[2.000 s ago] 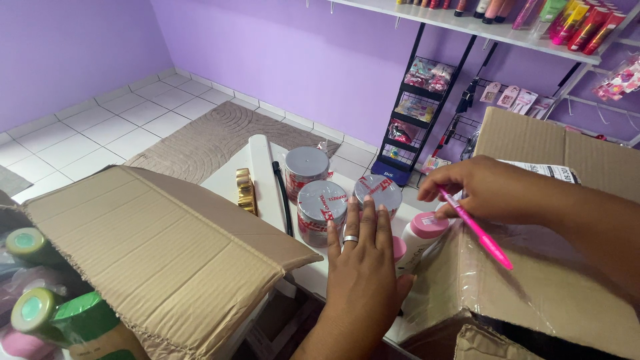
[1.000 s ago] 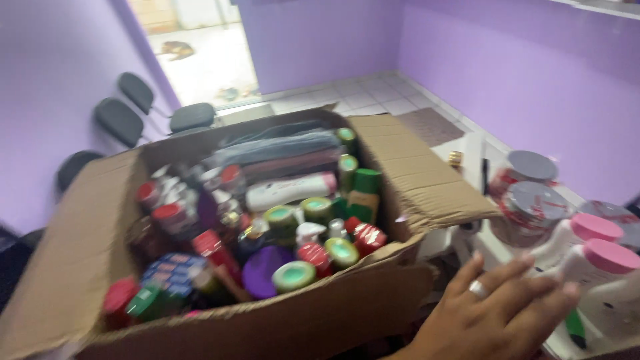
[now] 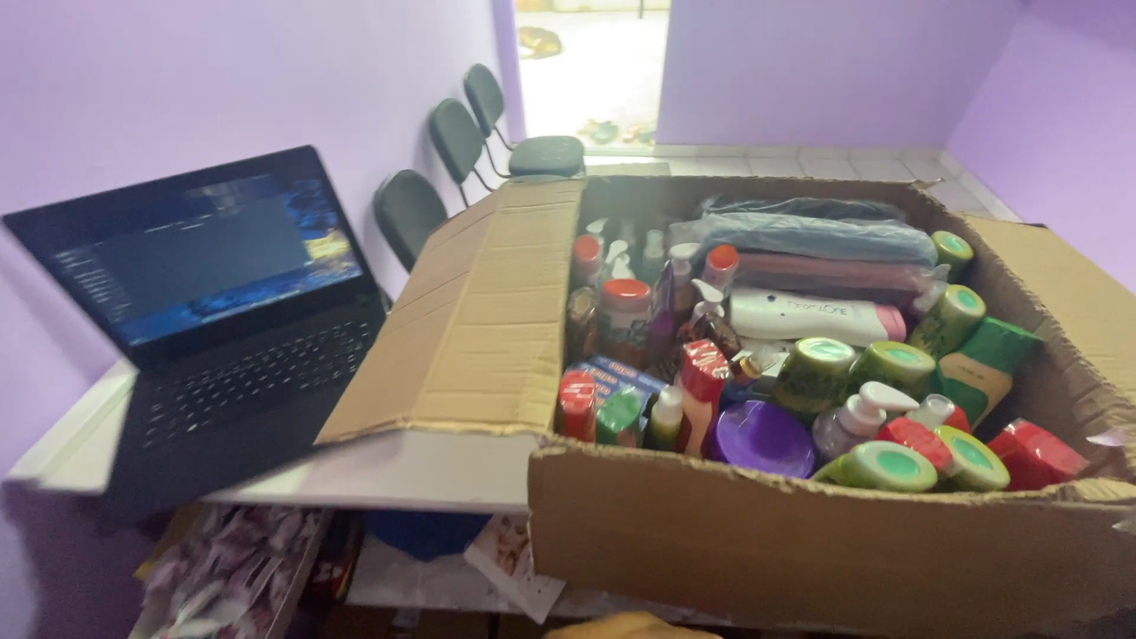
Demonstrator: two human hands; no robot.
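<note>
Only a blurred sliver of a hand, apparently my left hand (image 3: 632,627), shows at the bottom edge, below the open cardboard box (image 3: 754,532); its fingers and anything in them are hidden. My right hand is out of view. Packed in the box are a white bottle with a pink cap (image 3: 812,317), green-lidded containers (image 3: 815,364), a purple round lid (image 3: 763,439), a green tube (image 3: 985,364), red-capped bottles (image 3: 626,306), a pump bottle (image 3: 856,422) and plastic-wrapped bundles (image 3: 816,235). Left of the box, a black laptop (image 3: 248,373) stands unfolded, its screen lit.
The laptop and box rest on a white tabletop (image 3: 390,470); a box flap (image 3: 470,311) reaches toward the laptop. Below at left sits a tray of wrapped items (image 3: 235,568). Black chairs (image 3: 408,213) line the purple wall near a bright doorway (image 3: 595,80).
The view has swung far left, bringing the laptop into sight. My left hand, earlier beside the jars and bottles, now barely shows. The pink pen and my right hand have left the view.
</note>
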